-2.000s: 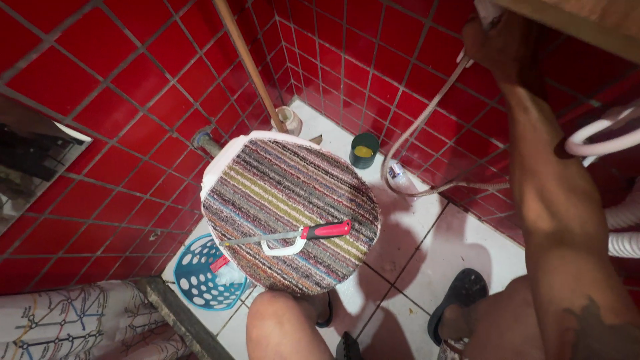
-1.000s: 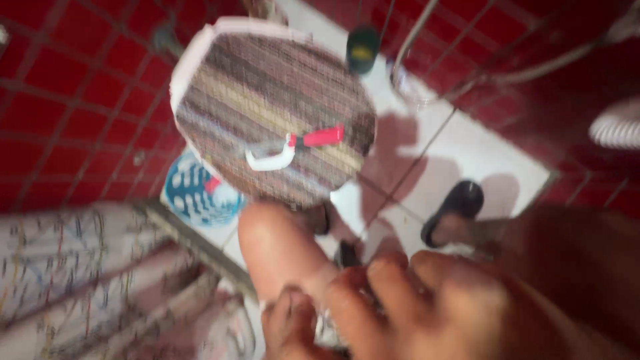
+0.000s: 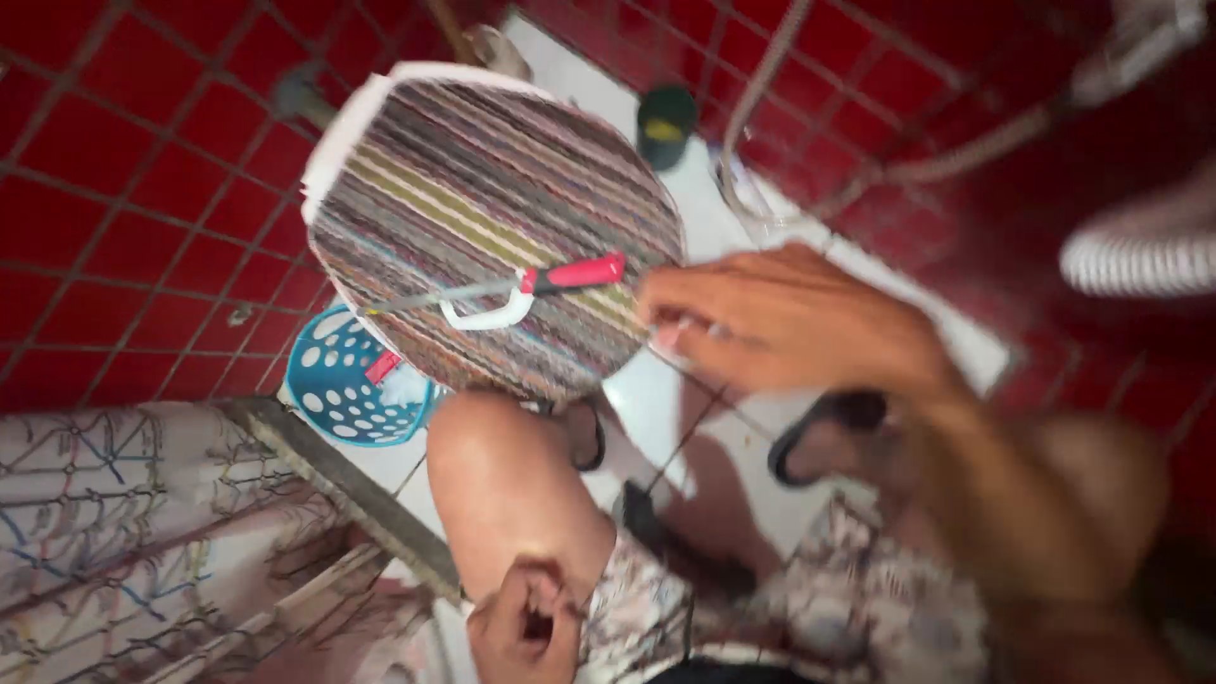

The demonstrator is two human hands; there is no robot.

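Observation:
A striped fabric cover lies over the round toilet lid (image 3: 494, 180). Across it rests a tool with a red and black handle (image 3: 579, 274) and a thin metal shaft, perhaps a screwdriver, beside a white curved handle-like piece (image 3: 489, 312). My right hand (image 3: 779, 318) is over the lid's right edge, just right of the tool's handle, slightly blurred, with bent fingers and nothing visible in it. Low in the view, my left hand (image 3: 527, 617) is by my thigh, its fingers curled; whether it holds something small cannot be told.
A blue basket with holes (image 3: 359, 380) stands left of my knee, a red item inside. Behind are a dark green cup (image 3: 666, 123) and a hose (image 3: 760, 95) along the red tiled wall. A patterned curtain (image 3: 123, 513) hangs lower left; a white ribbed hose (image 3: 1130, 258) is at right.
My right arm, earlier raised toward the upper right, has come down; the hand is now beside the tool. My left hand now shows at the bottom. The tool still lies on the lid.

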